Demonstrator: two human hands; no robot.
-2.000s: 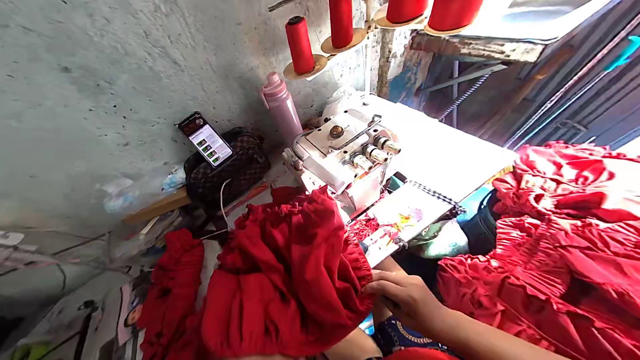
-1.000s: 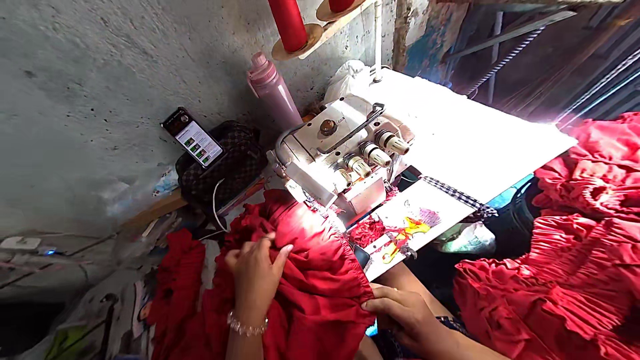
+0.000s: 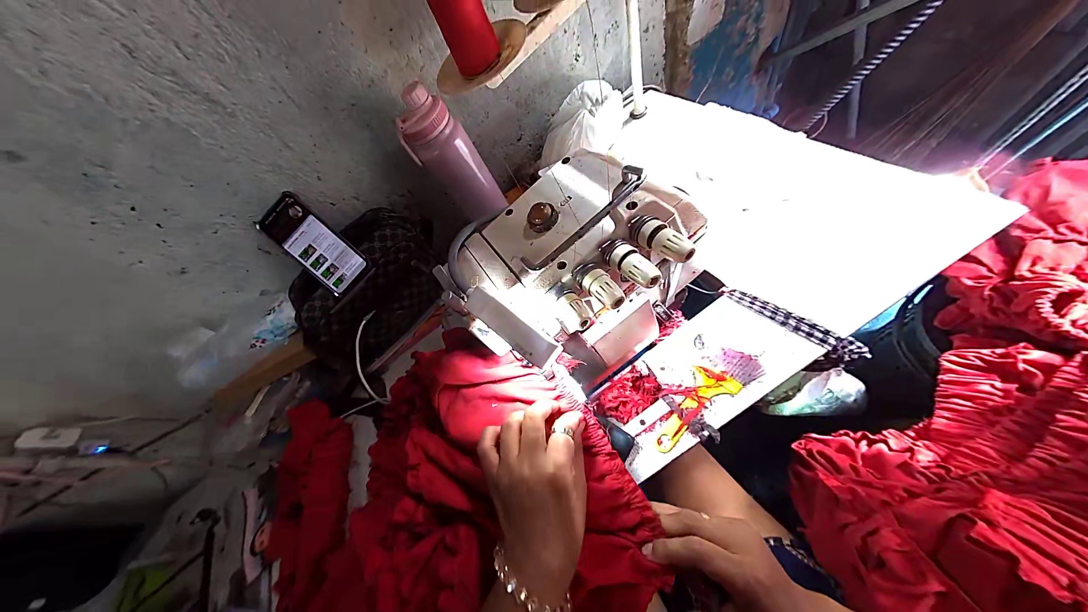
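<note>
A red gathered garment point(image 3: 459, 476) lies bunched in front of an overlock sewing machine point(image 3: 578, 246), its upper edge at the machine's presser area. My left hand point(image 3: 540, 476), with a ring and a beaded bracelet, lies on the cloth just below the machine, fingers bent against it. Lower right, my right hand point(image 3: 714, 544) holds the garment's gathered edge between thumb and fingers. Red thread scraps point(image 3: 629, 393) and a yellow thread snipper or similar small tool point(image 3: 697, 404) lie on the white table by the machine. The needle is hidden by glare and the machine's cover.
More red gathered garments point(image 3: 960, 476) are heaped at the right. Behind the machine stand a pink bottle point(image 3: 455, 157) and a red thread cone point(image 3: 467, 38). A phone point(image 3: 314, 242) leans on a dark checked bag point(image 3: 382, 289) by the wall. A checked cloth strip point(image 3: 786, 321) crosses the white table point(image 3: 816, 212).
My left hand, out of view two seconds ago, has come onto the garment and moved right, nearer its gathered edge. My right hand stays at that edge. The view has moved closer to the machine.
</note>
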